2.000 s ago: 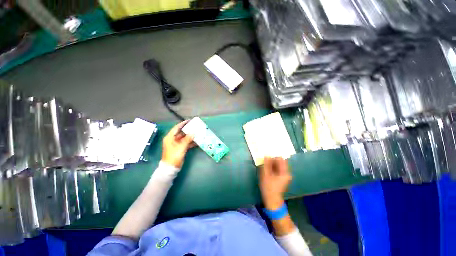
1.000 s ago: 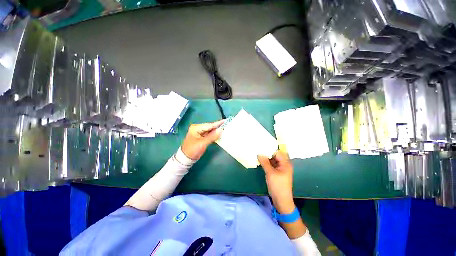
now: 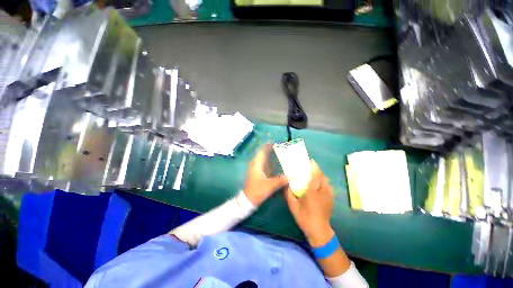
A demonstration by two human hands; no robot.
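A power adapter assembly [image 3: 295, 163] is held between my two hands over the green bench edge. A pale insulating sheet is folded around it, so it shows as a white and pale yellow block. Its tied black cord [image 3: 293, 107] runs from its far end onto the belt. My left hand [image 3: 262, 175] grips its left side. My right hand [image 3: 313, 201] grips its near right end. My fingertips partly hide the near end. A pile of pale square insulating sheets [image 3: 382, 181] lies right of my right hand.
Another white-covered block [image 3: 372, 85] lies on the dark grey conveyor belt [image 3: 236, 64]. Tall silver metal shield stacks stand left [image 3: 107, 112] and right [image 3: 450, 84], with yellow pieces [image 3: 457, 185] among the right ones. White-faced pieces [image 3: 225, 132] lie at the left stack's inner edge. Blue bins [image 3: 84, 225] are below.
The insulating sheet, held flat over the block a second ago, is now wrapped around it. My hands have come closer together. The camera view has shifted, so the scene sits further right.
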